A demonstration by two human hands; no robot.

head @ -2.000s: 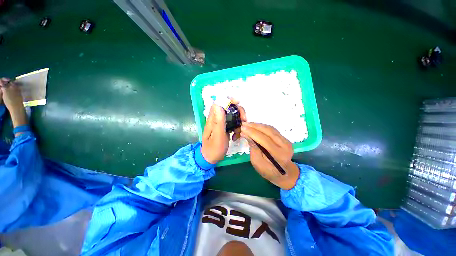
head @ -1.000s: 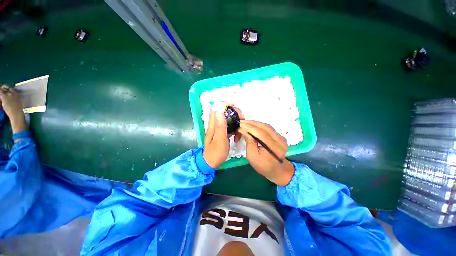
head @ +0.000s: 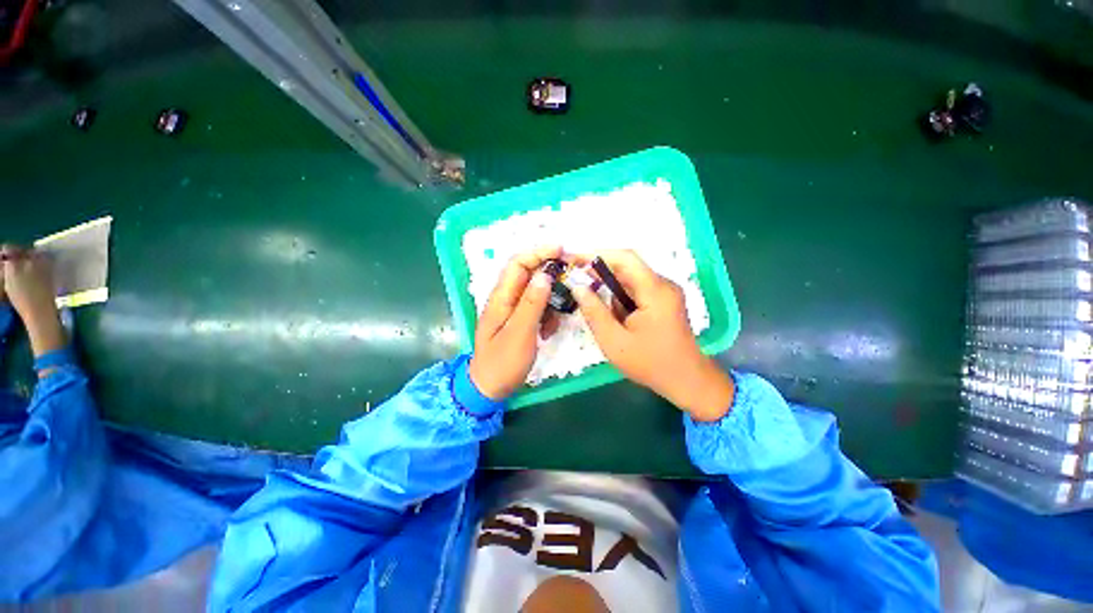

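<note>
A small black device unit [head: 560, 295] is held over the green tray [head: 720, 275], which is filled with small white parts [head: 623, 222]. My left hand [head: 512, 326] grips the unit from its left side. My right hand [head: 647, 329] has its thumb and fingertips at the unit's right side. A slim dark tool [head: 613, 285] stands up slantwise between the right fingers. A small pale bit shows at the right fingertips against the unit; what it is cannot be told.
Black units lie along the green bench at the back, one straight ahead [head: 549, 96]. A slanting grey metal post [head: 348, 102] stands behind the tray. Clear blister trays [head: 1028, 359] are stacked at right. At left, a neighbour's hand [head: 29, 291] holds a cream card [head: 79, 263].
The dark tool has swung up between my right fingers, and my right fingertips have moved onto the unit. The view has shifted, so the tray sits slightly further left.
</note>
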